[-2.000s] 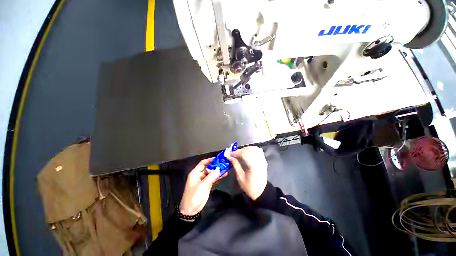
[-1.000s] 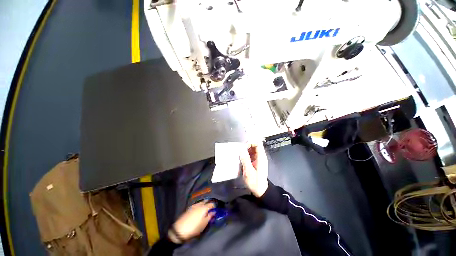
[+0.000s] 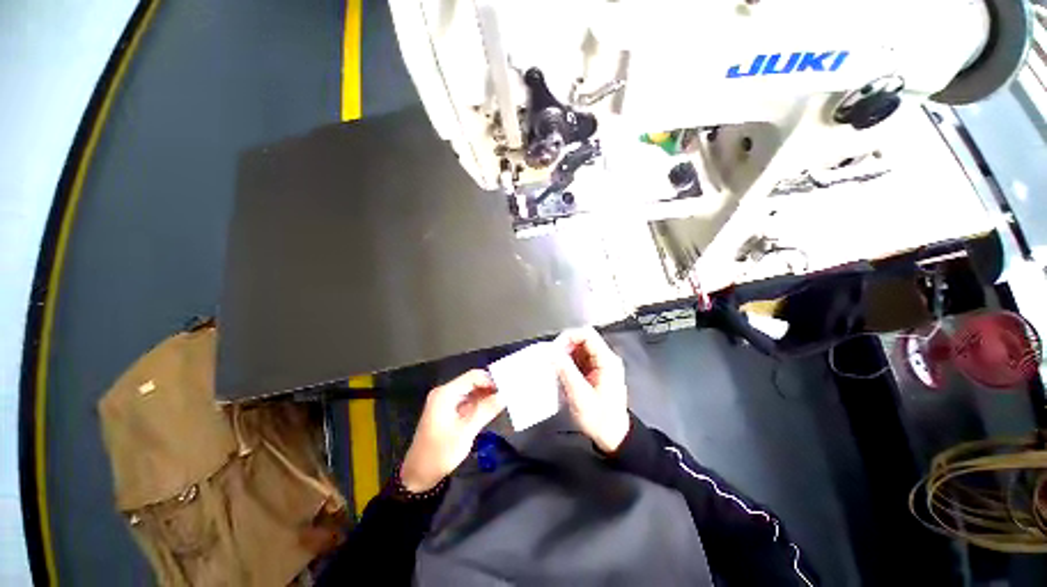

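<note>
A palm-sized white paper slip [image 3: 529,388] is held over my lap, just in front of the dark board's near edge. My left hand [image 3: 449,427] pinches its left edge. My right hand [image 3: 592,388] grips its right edge between thumb and fingers. A small bright blue item [image 3: 490,452] lies on my dark lap below the slip, partly in the folds; I cannot tell what it is.
A white JUKI sewing machine [image 3: 689,69] stands ahead, its presser foot [image 3: 549,204] over the dark extension board [image 3: 379,252]. Brown bags [image 3: 184,436] hang at the lower left. A red mesh round item [image 3: 994,349] and a tan strip coil [image 3: 990,493] are at the right.
The blue item was in both hands, then in my left hand low over the lap, and now lies on the lap. The white slip appeared in my right hand, and my left hand has come up to it.
</note>
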